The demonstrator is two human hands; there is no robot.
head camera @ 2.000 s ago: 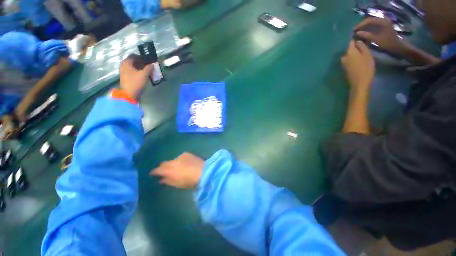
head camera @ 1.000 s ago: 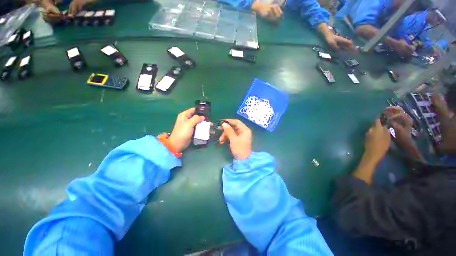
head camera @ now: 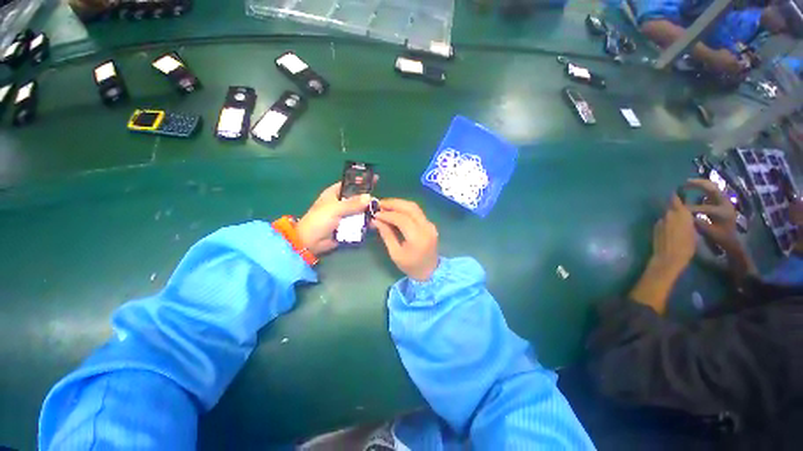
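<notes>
A black mobile phone (head camera: 356,181) with a white patch at its lower end is held upright in front of me. My left hand (head camera: 322,220), with an orange wristband, grips it from the left, thumb across its face. My right hand (head camera: 410,236) is at the phone's right edge, thumb and fingertips closed on a small dark part (head camera: 374,209) with a whitish edge. The fingers partly hide this part, and I cannot tell if it is attached to the phone. A blue tray (head camera: 498,157) holding a heap of white rings (head camera: 460,179) lies beyond my right hand.
Several black phones (head camera: 235,114) with white patches lie across the far side, near a yellow-trimmed phone (head camera: 164,122). A clear compartment tray (head camera: 370,19) is at the far edge. A person in dark sleeves (head camera: 674,339) works at the right. A small loose piece (head camera: 562,272) lies right of my sleeve.
From two seconds ago, my left hand has come back from the far side with the phone, and my right hand has joined it. Since one second ago, the small dark part has moved against the phone's edge.
</notes>
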